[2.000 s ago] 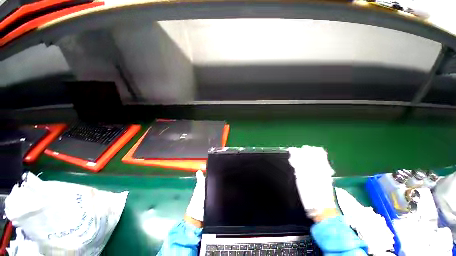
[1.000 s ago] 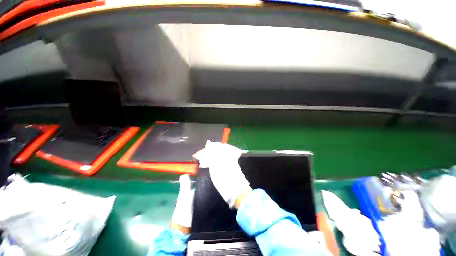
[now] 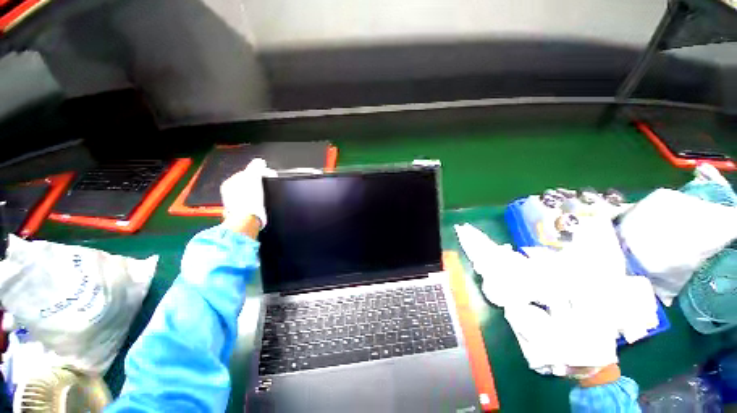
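Observation:
An open laptop (image 3: 364, 323) with a black screen (image 3: 351, 226) stands in front of me on an orange-red tray (image 3: 473, 339). My left hand (image 3: 245, 193), in a white glove, is at the screen's upper left corner, its fingers at the top edge. My right hand (image 3: 588, 343), also gloved, is at the right among white wipers (image 3: 525, 282). Glove and cloth blend, so I cannot tell if it grips one.
A blue bin (image 3: 517, 226) holds round-topped bottles (image 3: 566, 211). White printed bag (image 3: 73, 298) and cream fan (image 3: 61, 394) are left, teal fan (image 3: 715, 294) right. Behind are a closed laptop (image 3: 279, 156), an open one (image 3: 113, 189) and another laptop (image 3: 695, 139).
My right hand has left the screen and moved right to the wipers. My left hand has risen from the screen's side to its upper corner. The view has shifted right and down, showing the keyboard.

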